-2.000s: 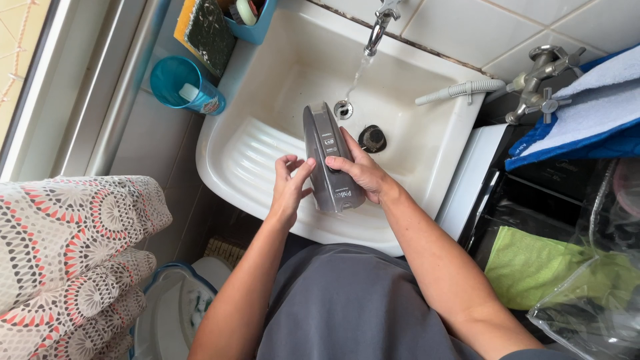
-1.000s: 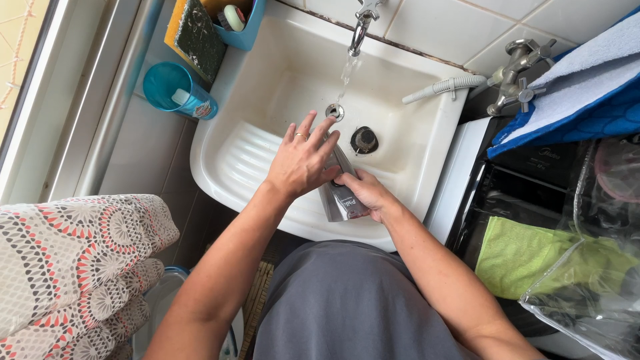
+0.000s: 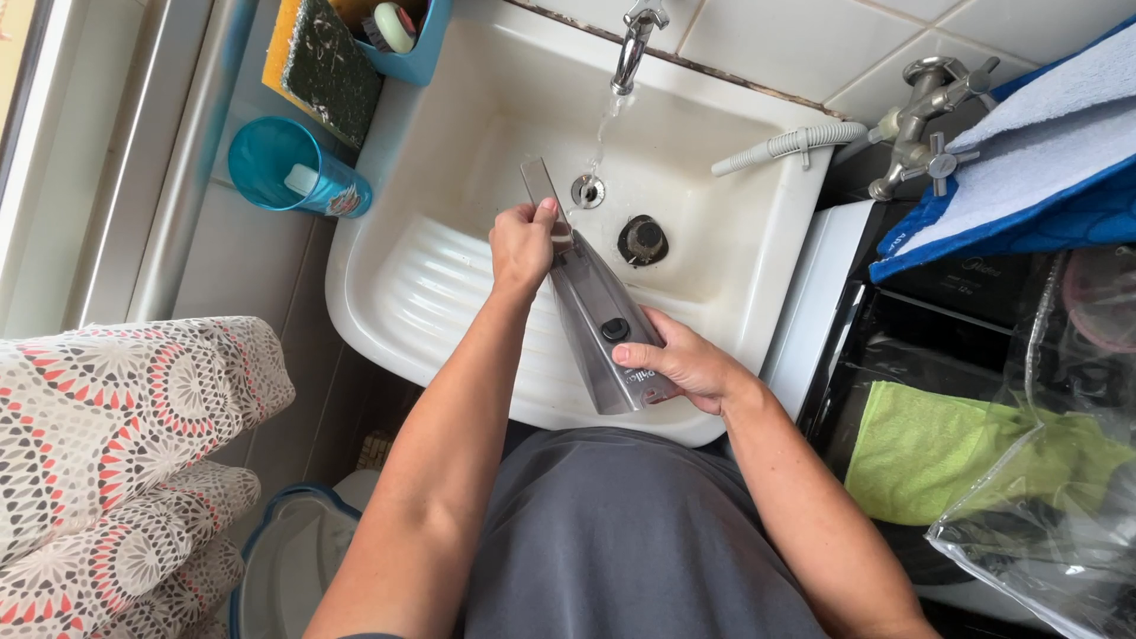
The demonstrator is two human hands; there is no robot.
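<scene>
A smoky transparent plastic container (image 3: 596,328) with a black round cap, perhaps an appliance's water tank, is held over the front of a white laundry sink (image 3: 390,293). My left hand (image 3: 522,247) grips its narrow far end, where a flat translucent piece (image 3: 538,182) sticks out past the fingers. My right hand (image 3: 688,359) holds the wide near end, thumb on top. Water runs from the chrome faucet (image 3: 630,58) toward the drain (image 3: 587,190), beyond my left hand. A dark round stopper (image 3: 642,240) lies in the basin, right of the container.
A blue plastic cup (image 3: 280,164), a sponge (image 3: 333,84) and a blue holder (image 3: 417,53) stand at the left. A grey hose (image 3: 781,146) hangs over the right rim below a valve (image 3: 923,124). Towels (image 3: 1047,169), a green cloth (image 3: 923,453) and patterned fabric (image 3: 133,426) flank the sink.
My left hand, spread over the container a second ago, is now closed around its far end. The container's narrow end points away, with the flat piece showing beyond my fingers. My right hand still holds the near end.
</scene>
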